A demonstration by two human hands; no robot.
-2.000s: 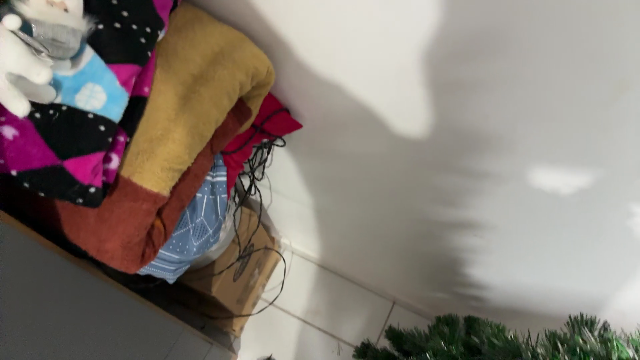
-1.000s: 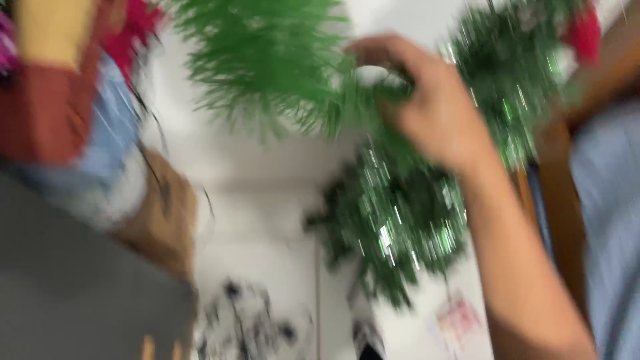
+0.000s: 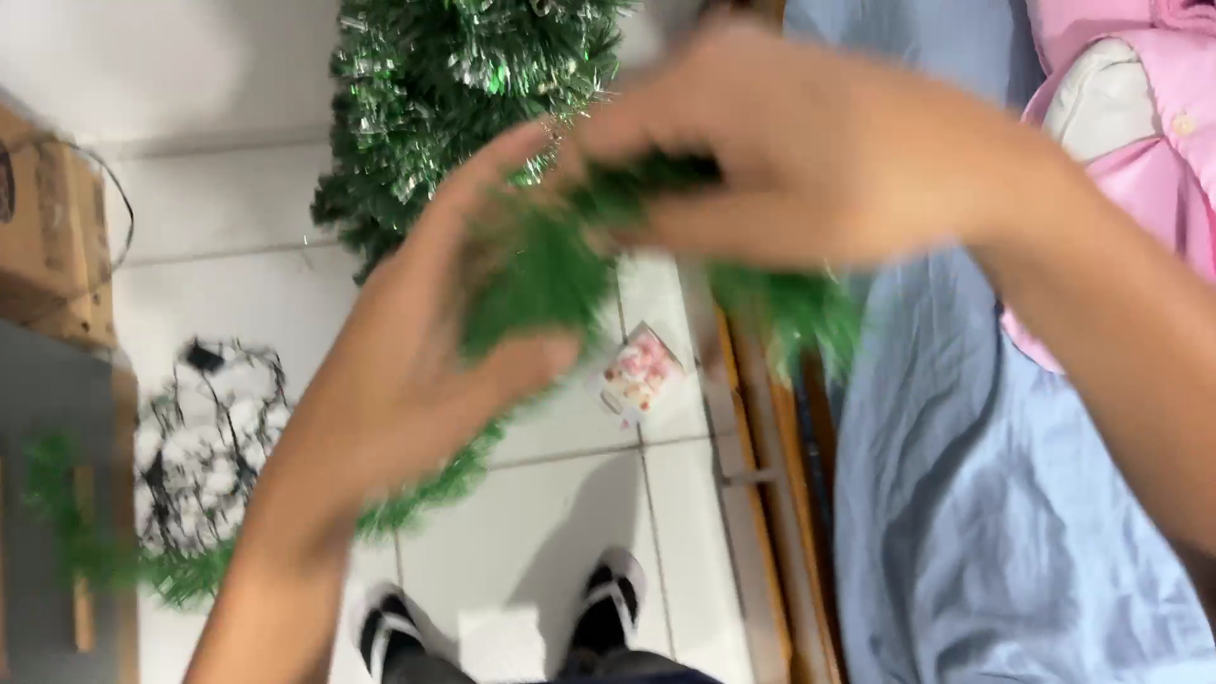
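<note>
My left hand (image 3: 408, 351) and my right hand (image 3: 760, 161) are close together at the upper middle, both blurred. Between them is a green tinsel garland (image 3: 541, 275), with my left fingers and thumb around one part and my right fingers and thumb around another. One stretch of the garland hangs below my right hand; another runs low behind my left wrist towards the left edge. Just beyond my hands stands an artificial Christmas tree (image 3: 399, 123) with shiny green tinsel on it.
A bundle of string lights (image 3: 204, 446) with dark wires lies on the white tiled floor, near a cardboard box (image 3: 57, 228) and a grey cabinet (image 3: 47, 399). A small floral-patterned card or box (image 3: 642, 369) is on the floor. At right are a blue sheet (image 3: 950, 494) and pink cloth (image 3: 1140, 209).
My left hand has come into view beside the right, and both now hold the garland. The view has swung right and down, showing my feet and the bed.
</note>
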